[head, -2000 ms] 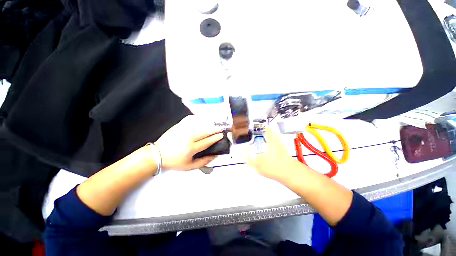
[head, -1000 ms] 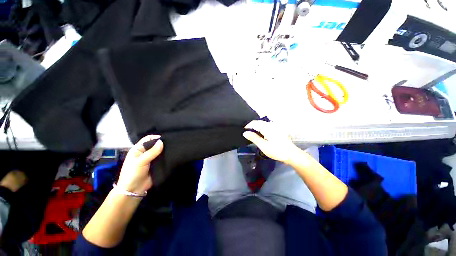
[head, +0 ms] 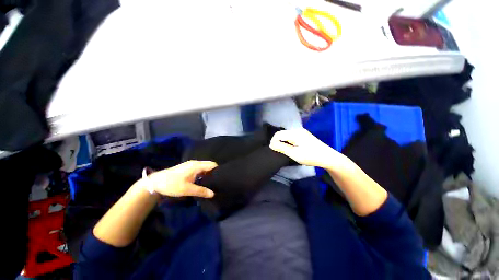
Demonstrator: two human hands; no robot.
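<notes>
A black garment piece [head: 241, 170] is held over my lap, below the table's front edge, folded and slightly blurred. My right hand [head: 303, 147] pinches its upper right corner between thumb and fingers. My left hand [head: 183, 179] is at its left side, thumb and forefinger spread over the dark cloth; its other fingers are hidden. Scissors [head: 318, 28] with one red-orange and one yellow handle loop lie on the table, away from both hands; their blades are mostly not visible.
The white table's front edge [head: 219, 105] runs above my hands. Black cloth [head: 33, 71] hangs over its left end. A thin dark tool [head: 343, 5] and a dark red object [head: 416, 31] lie at right. Below are a blue crate [head: 377, 112] with black pieces, red plastic [head: 46, 235] and grey fabric [head: 470, 219].
The garment piece has come off the machine and table, down over my lap, and is now folded smaller. The view has tilted down, so the machine is out of the picture.
</notes>
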